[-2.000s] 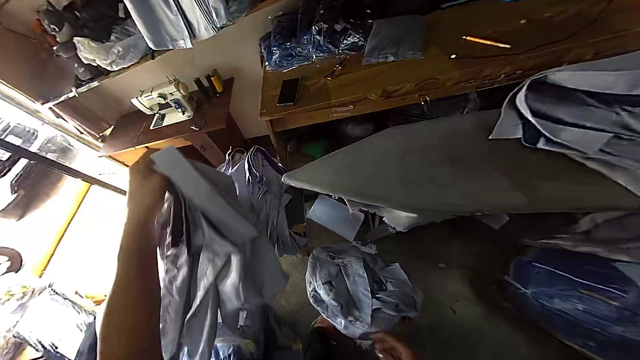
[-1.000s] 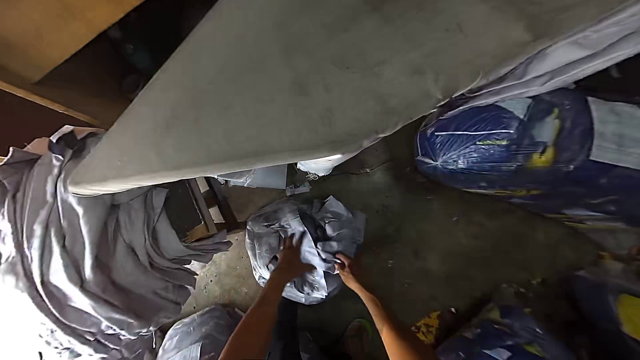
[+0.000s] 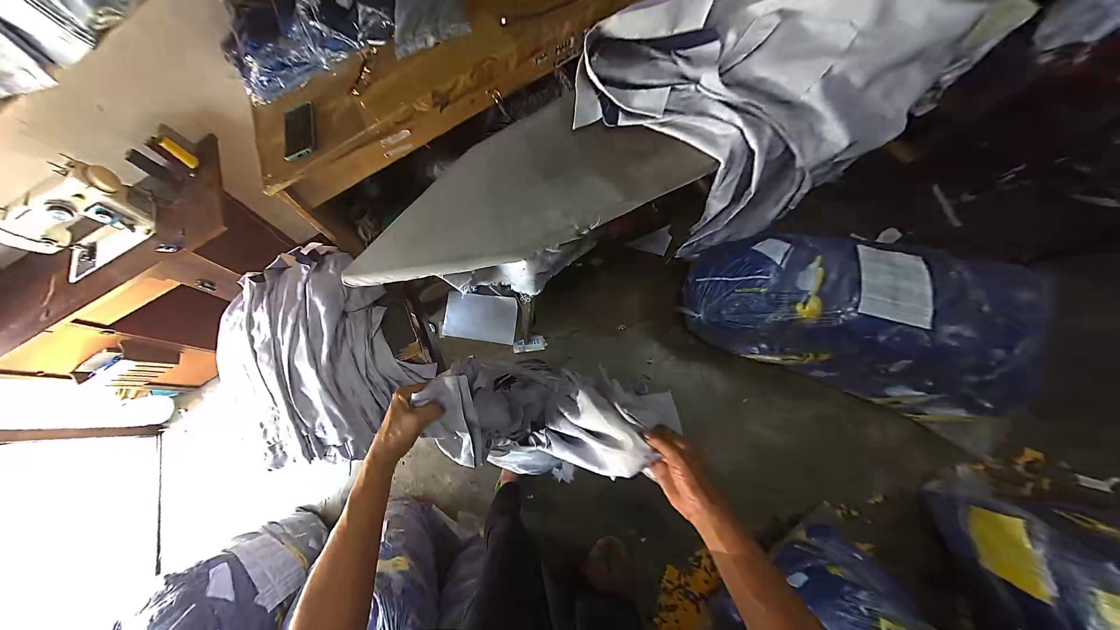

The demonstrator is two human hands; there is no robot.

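A grey fabric garment piece (image 3: 599, 429) is stretched between my hands, above a pile of similar grey cloth (image 3: 507, 394) low in the middle. My left hand (image 3: 411, 420) grips a flat folded band at its left end. The cloth's right end is pinched between the thumb and fingers of my right hand (image 3: 674, 459). Close by on the left hangs a thick stack of grey garments (image 3: 302, 350). Above my hands is the pointed end of a padded ironing board (image 3: 525, 192), with more grey garments (image 3: 761, 96) draped over its right part.
Plastic-wrapped blue bundles (image 3: 875, 324) lie on the floor at right, others (image 3: 254, 569) at lower left and lower right. At left stands a sewing machine (image 3: 96, 206) on a brown cabinet (image 3: 188, 219). A wooden table (image 3: 420, 105) holding a phone (image 3: 299, 131) runs behind the board.
One second ago both hands were close together on the grey pile; now they are wide apart with cloth spread between them. The view has swung to show the table and sewing machine again.
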